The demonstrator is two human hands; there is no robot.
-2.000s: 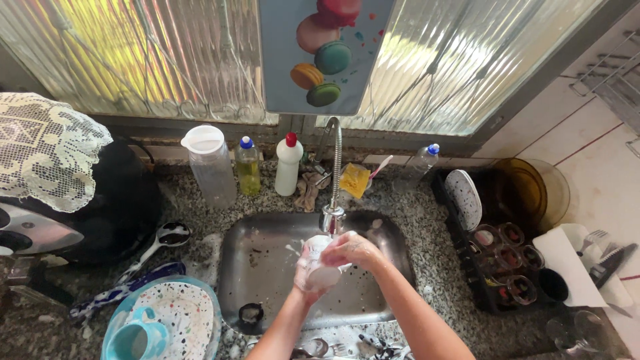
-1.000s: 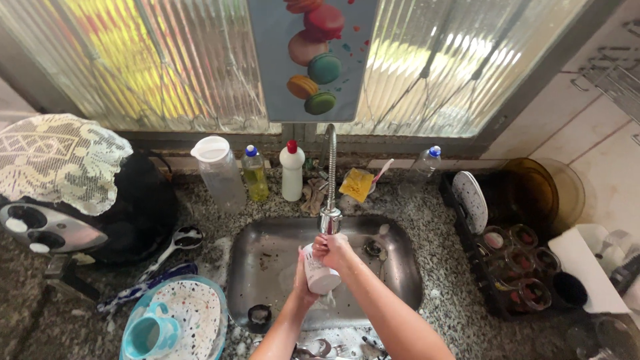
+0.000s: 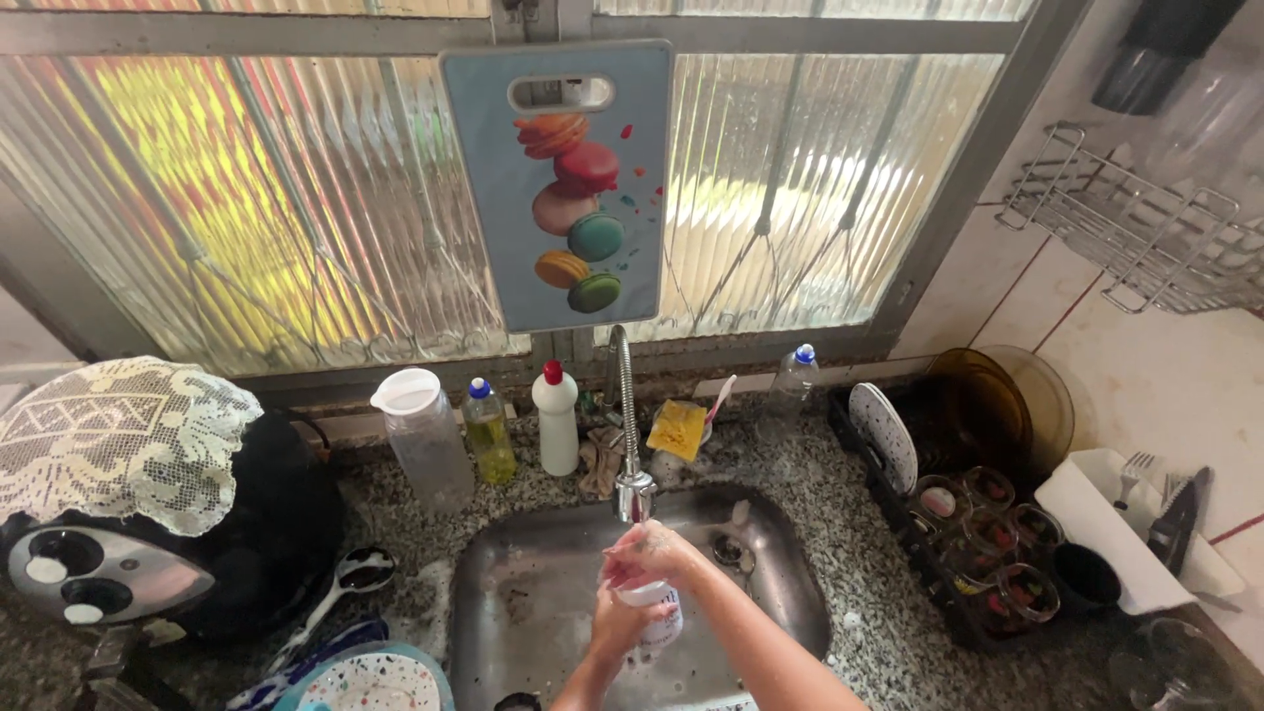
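Note:
Over the stainless steel sink (image 3: 533,592), my left hand (image 3: 624,624) grips a white cup (image 3: 660,622) that bears dark writing. My right hand (image 3: 647,555) lies over the top of the cup with bent fingers, just below the faucet head (image 3: 634,492); whether those fingers hold the rim is hidden. Behind the sink sit a yellow sponge (image 3: 677,430), a white bottle with a red cap (image 3: 557,423), a bottle of yellow liquid (image 3: 491,434) and a clear pitcher (image 3: 427,444).
At left are an air fryer (image 3: 276,523) under a lace cloth, a soapy spoon (image 3: 341,588) and a speckled plate (image 3: 380,683). A black dish rack (image 3: 943,592) with glasses and a white cutlery holder (image 3: 1106,533) stand at right. A cutting board (image 3: 484,197) hangs behind the faucet.
The cup, tilted in my hands before, now stands more upright under the faucet. My right hand has come over its top. The view has tipped up.

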